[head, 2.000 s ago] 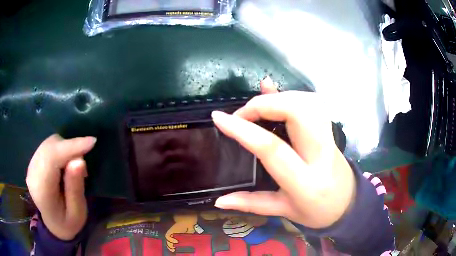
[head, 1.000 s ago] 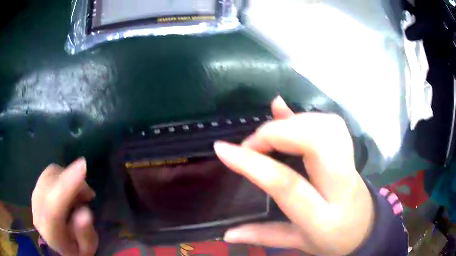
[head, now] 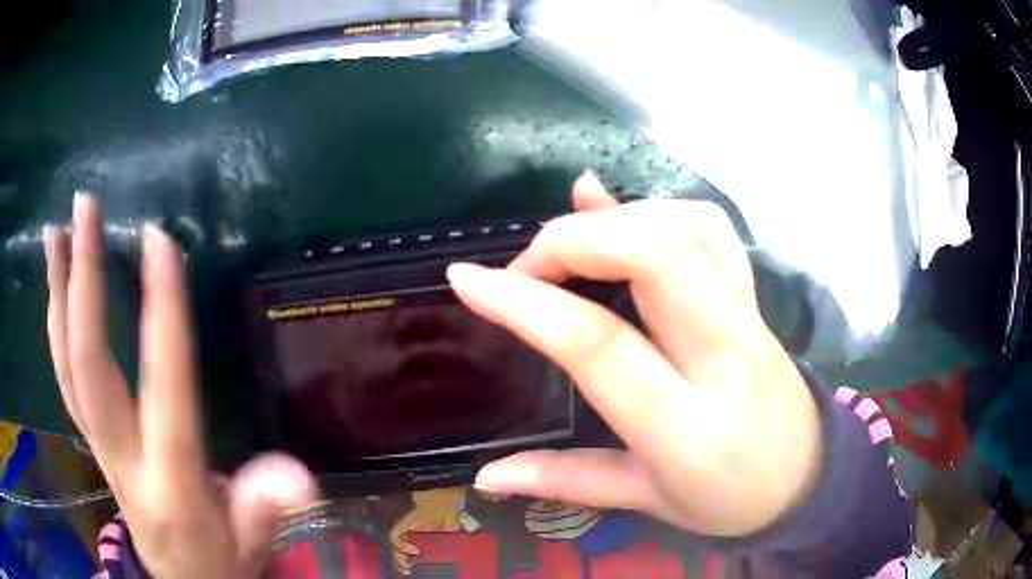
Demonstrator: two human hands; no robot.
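The black video speaker (head: pixel 424 373) lies at the bench edge in front of me, its dark lens panel with yellow lettering over the screen and slots along its top edge. My right hand (head: pixel 668 362) grips its right end, thumb at the lower edge and fingers over the top, hiding the dial end. My left hand (head: pixel 158 396) is raised at the left, fingers spread and holding nothing, slightly blurred. Its thumb is near the player's lower left corner; whether it touches cannot be told.
Bagged lens panels (head: pixel 340 45) in shiny clear plastic lie beyond the player on the dark-green mat (head: pixel 373 147). A big glaring whitish plastic sheet (head: pixel 770 136) covers the right side. White crumpled material (head: pixel 934 170) and black items stand at the far right.
My left hand has opened from curled fingers to spread ones and moved up, with its thumb nearer the player. My right hand keeps its grip. The view has shifted slightly.
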